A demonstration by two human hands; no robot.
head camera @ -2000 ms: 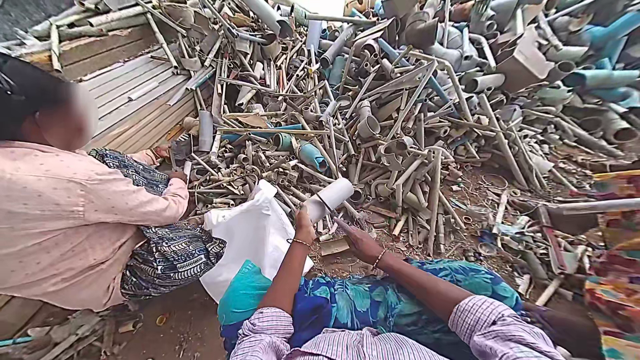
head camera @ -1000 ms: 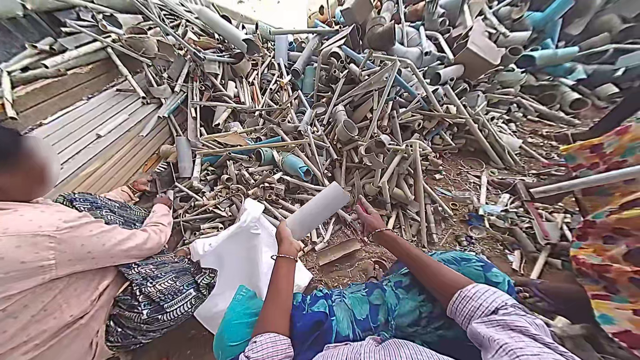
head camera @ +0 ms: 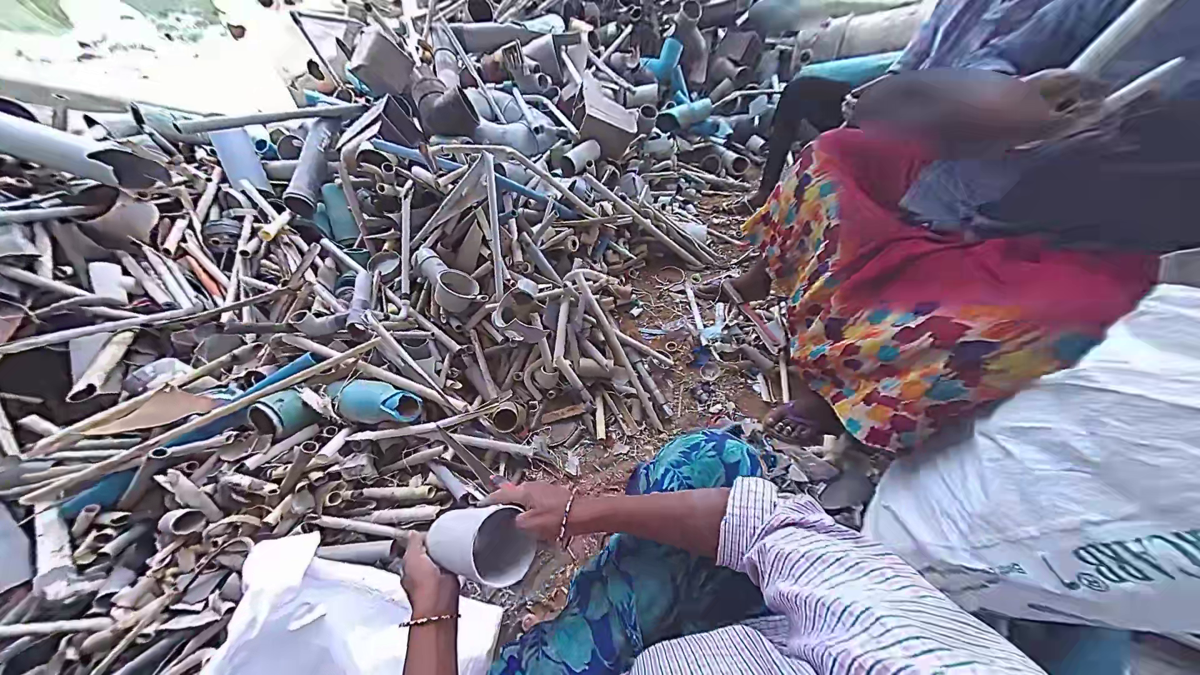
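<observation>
A short, wide piece of grey plastic pipe [head camera: 459,548] is gripped by my left hand [head camera: 428,577] at its far left end, with its open mouth facing right and toward me. My right hand [head camera: 532,511] is at the upper rim of the pipe, closed around a tool with a reddish handle. A dark blade [head camera: 466,457] slants up and left from that hand; its exact kind cannot be told. A white sack [head camera: 319,614] lies beside and below my left hand.
A large heap of scrap plastic pipes and fittings [head camera: 450,291] spreads ahead and left. Blue-green pipe pieces [head camera: 375,401] lie in it. On the right, a person in a colourful skirt [head camera: 900,337] sits holding pale pipes [head camera: 1120,37], beside a large white printed sack [head camera: 1050,487].
The view has swung right. Two seconds ago the right hand held a blade against the pipe. The pipe has turned, and its open end now faces me.
</observation>
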